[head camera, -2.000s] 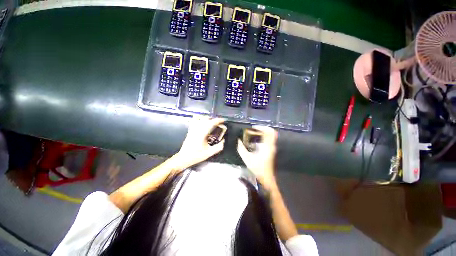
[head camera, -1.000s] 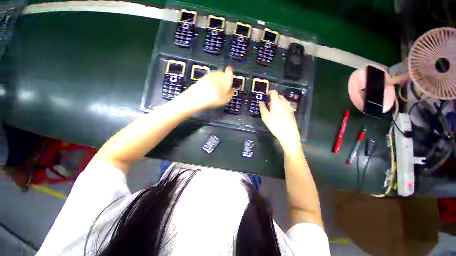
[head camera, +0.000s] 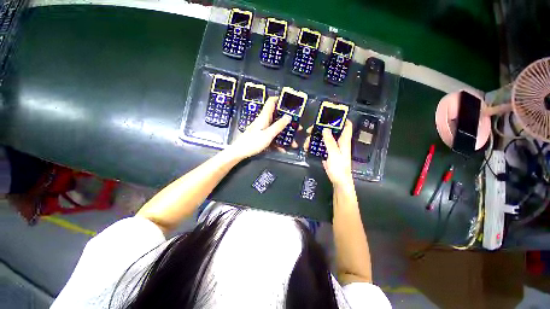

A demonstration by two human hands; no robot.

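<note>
My left hand (head camera: 263, 131) grips a keypad phone (head camera: 292, 104) at its left side, thumb on the keypad below the screen. My right hand (head camera: 338, 148) grips another keypad phone (head camera: 331, 116), thumb on its keypad. Both phones face up over the front row of the clear blister tray (head camera: 208, 140), with gold frames round dark screens. Several more phones lie face up in the tray, such as one at the front left (head camera: 221, 100). Two black phones lie face down at the right end, one at the back (head camera: 371, 81) and one in front (head camera: 364, 138).
Two small dark rectangles with pale print, perhaps batteries, lie on the bench before me, left (head camera: 263, 181) and right (head camera: 309, 187). To the right are a red marker (head camera: 424, 170), a thinner red-and-black pen (head camera: 440, 188), a smartphone (head camera: 466, 124) on a pink fan base and a power strip (head camera: 494, 201).
The hands have closed on two front-row phones and lifted them slightly. Since the oldest frame, two face-down phones have appeared at the tray's right end and two small rectangles on the bench.
</note>
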